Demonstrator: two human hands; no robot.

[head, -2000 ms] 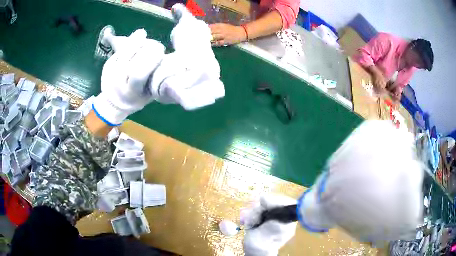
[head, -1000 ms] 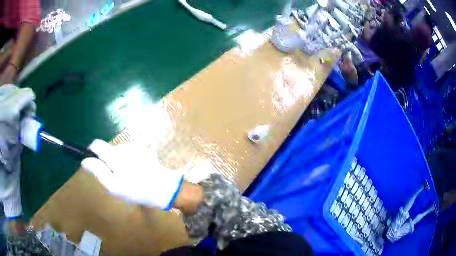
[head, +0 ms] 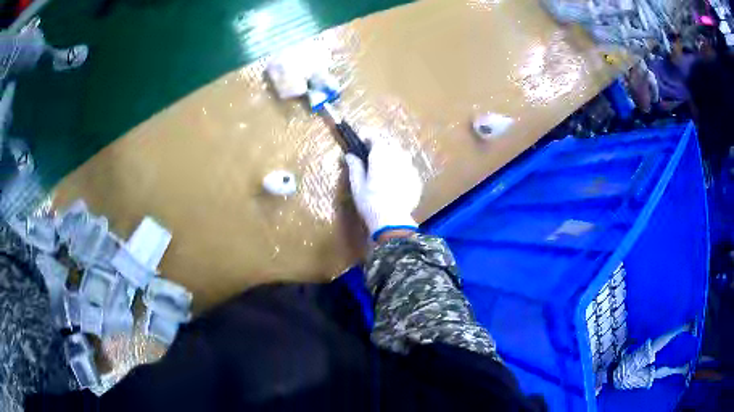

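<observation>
My right hand (head: pixel 388 187), in a white glove, is closed on the black handle of a mallet (head: pixel 291 77). The blue collar and bulky white head point up and left, at the bench's far edge; I cannot tell if the head touches the bench. Two small white rounded pieces lie on the bench, one left of the mallet (head: pixel 280 183) and one to the right (head: pixel 492 125). My left hand is out of the picture; only its camouflage sleeve shows at the left edge. Blurred white-grey legs with shoes (head: pixel 71 56) reach in from the upper left edge.
Hollow grey parts (head: pixel 96 278) are heaped at the bench's left. A deep blue tote (head: pixel 515 233) stands against the bench's near right edge, with packed pieces and one loose leg assembly (head: pixel 644 362). The green belt (head: pixel 145 72) runs behind. More pieces and a person's hand are at upper right.
The view has shifted left again after swinging right to the tote. The mallet, beside a pale figure part at the left edge a second ago, is now over the bench in my right hand.
</observation>
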